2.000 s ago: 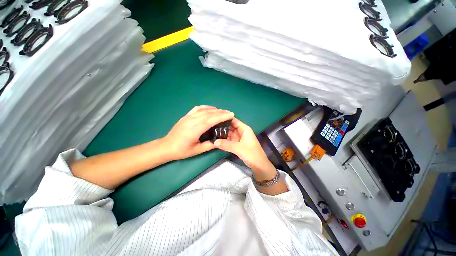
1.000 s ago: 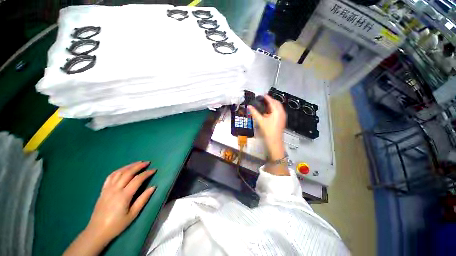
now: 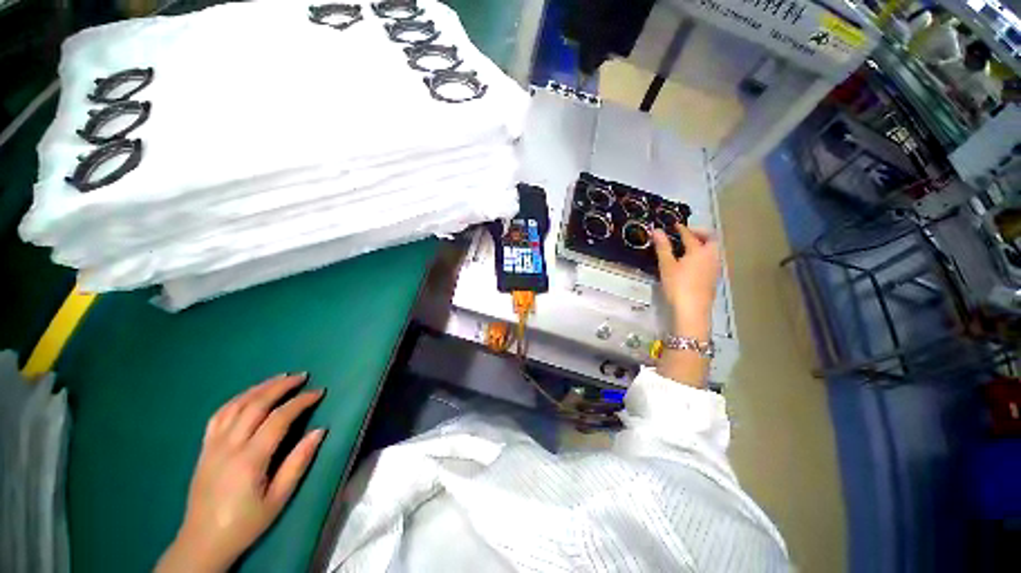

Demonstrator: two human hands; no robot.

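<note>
My right hand (image 3: 691,274) is over the front right corner of the black fixture (image 3: 618,249). Its thumb and fingertips pinch a small black ring (image 3: 676,238) at a nest; the fingers partly hide it. Several other black rings sit in the round nests, such as one (image 3: 599,225) at the front left. My left hand (image 3: 249,457) lies palm down on the green surface (image 3: 336,336), fingers apart, holding nothing.
A white foam pile (image 3: 291,123) with black rings on top stands ahead left. Another pile (image 3: 31,470) is at the left edge. A teach pendant (image 3: 523,252) with an orange connector (image 3: 523,302) lies left of the fixture on the pale machine bed (image 3: 560,319).
The view has turned right. My right hand has left my left hand, passed over the pendant and reached the fixture's front right. More rings show in the nests. My left hand stays on the green surface.
</note>
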